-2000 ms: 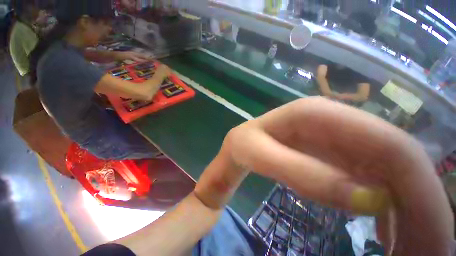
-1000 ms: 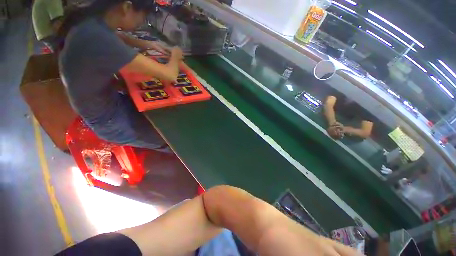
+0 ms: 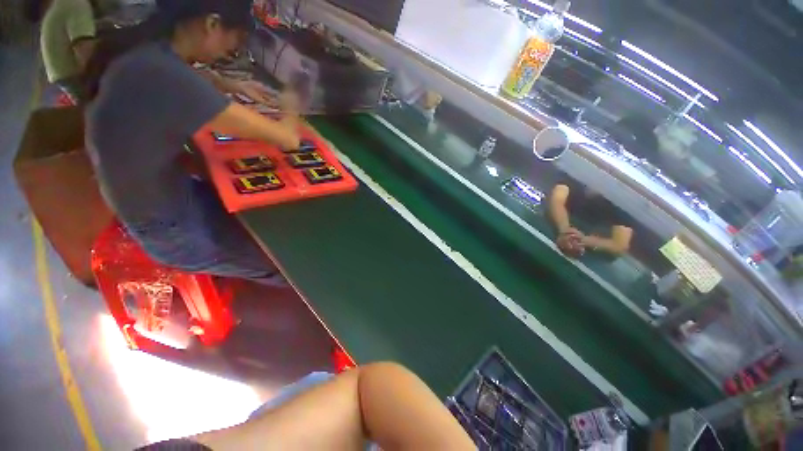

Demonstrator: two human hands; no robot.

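Observation:
A blister tray (image 3: 493, 359) lies on the green bench at the bottom, right of my bent left arm. Several thin dark frames (image 3: 506, 410) lie loose across it. A small item with a pale printed label (image 3: 599, 426) stands right beside the tray. My left arm enters from the bottom left, and its hand is cut off by the bottom edge. My right hand is out of the picture. What either hand holds cannot be seen.
A neighbour (image 3: 154, 123) sits at the left, working over a red tray (image 3: 286, 189) of dark units. A red stool (image 3: 211, 304) is below. A round mirror (image 3: 551, 143), a bottle (image 3: 533, 57) and a yellow card (image 3: 691, 263) are along the shelf. Another person's arms (image 3: 563, 225) rest opposite.
The large hand in front of the lens has gone out of view. My left arm has dropped lower, and more of the tray shows than a second ago. The neighbour's hands have moved over the red tray.

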